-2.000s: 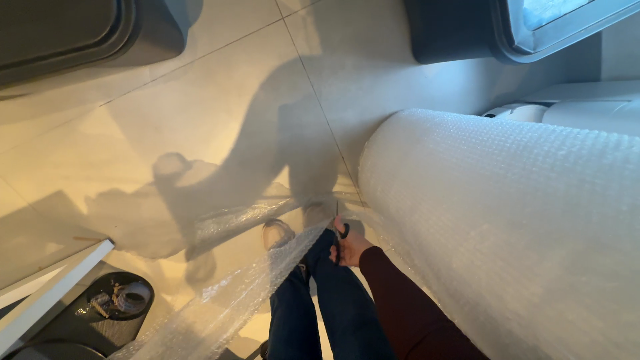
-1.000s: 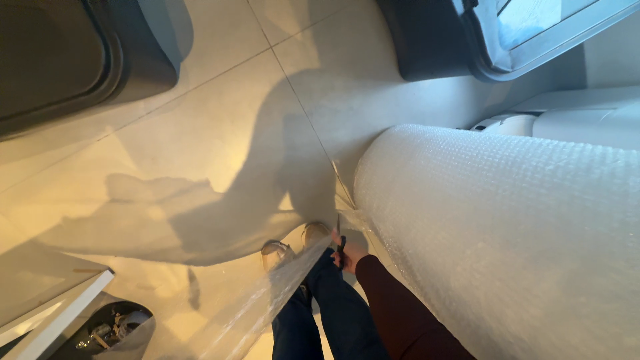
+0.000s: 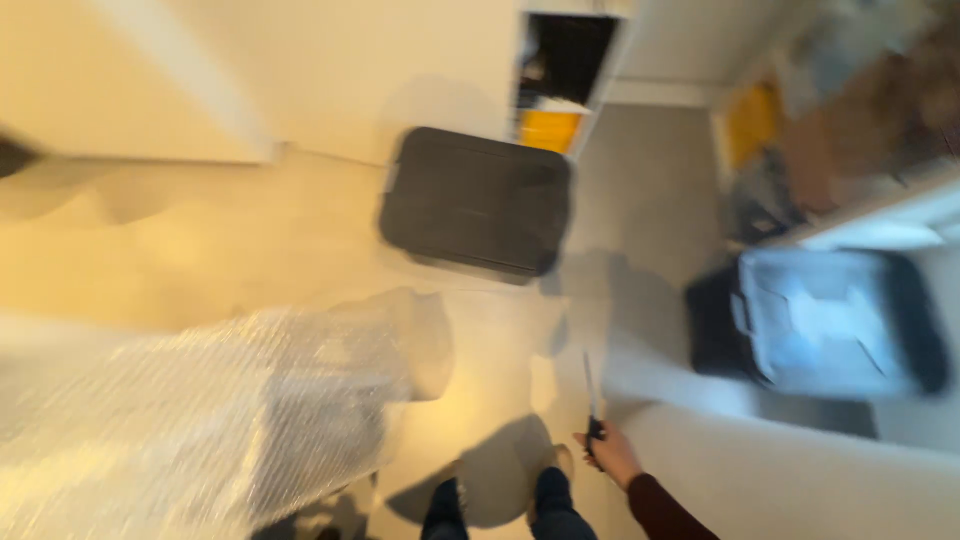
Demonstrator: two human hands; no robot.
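Low and right of centre, my right hand [image 3: 615, 454] grips the black handle of a pair of scissors [image 3: 592, 412], whose blades point up and away from me. A sheet of bubble wrap [image 3: 300, 405] spreads across the lower left, clear of the scissors. My left hand is not visible. At the lower right lies a large pale surface, the bubble wrap roll [image 3: 787, 480], much blurred. My feet and dark trousers show at the bottom, between the sheet and the roll.
A dark lidded bin [image 3: 480, 202] stands on the floor ahead. On the right is a black bin [image 3: 832, 322] with a pale, shiny top. Blurred shelving with yellow items [image 3: 754, 124] stands at the upper right, and a white panel [image 3: 375, 67] rises behind the lidded bin.
The view has swung up and back widely. The bubble wrap that ran narrow beside my right hand now spreads wide on the left, apart from it. The scissors remain in my right hand.
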